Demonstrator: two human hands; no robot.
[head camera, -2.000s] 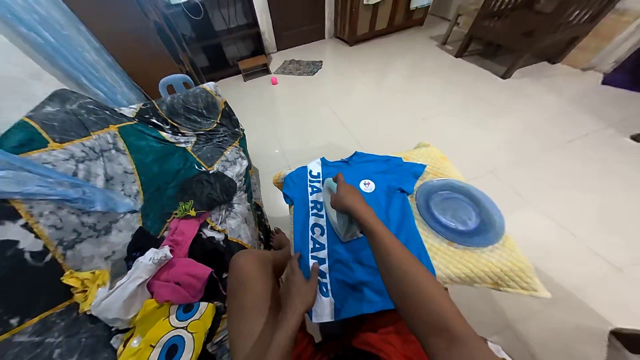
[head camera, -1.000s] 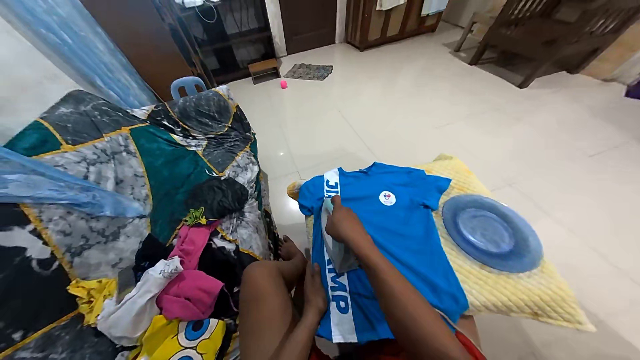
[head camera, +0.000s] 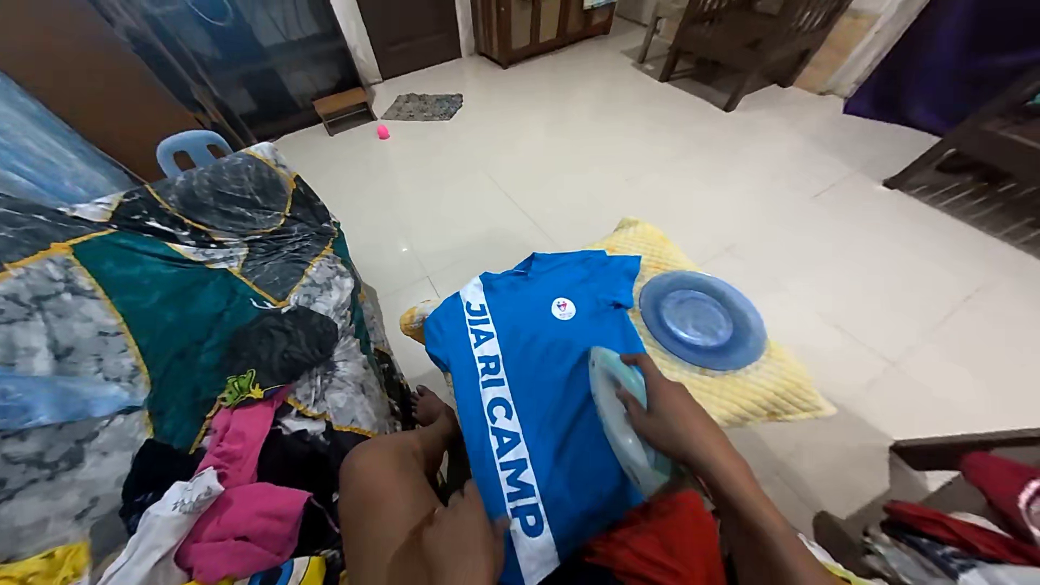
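Note:
A blue T-shirt (head camera: 561, 382) with a white lettered stripe and a small round badge lies spread on a yellow quilted pad (head camera: 756, 390). My right hand (head camera: 670, 414) is closed around a pale blue-green clothes iron (head camera: 621, 418), which is tilted over the shirt's right side. Whether its plate touches the cloth I cannot tell. Low in the view, my left hand (head camera: 467, 532) rests by the shirt's lower left edge, beside my bent leg, thumb apart from the fingers; its fingertips are partly hidden. A blue round plate (head camera: 703, 321) sits on the pad, right of the shirt.
On the left, a patterned cover (head camera: 146, 325) bears a heap of clothes, with a pink garment (head camera: 244, 520) among them. Red cloth (head camera: 666, 540) lies at my lap. More clothes (head camera: 951, 528) are at the lower right. Wooden furniture (head camera: 731, 41) stands beyond the tiled floor.
The iron and my right hand have moved from the shirt's white stripe to its right side, uncovering the stripe's lettering. My left hand has drawn back toward the shirt's lower edge.

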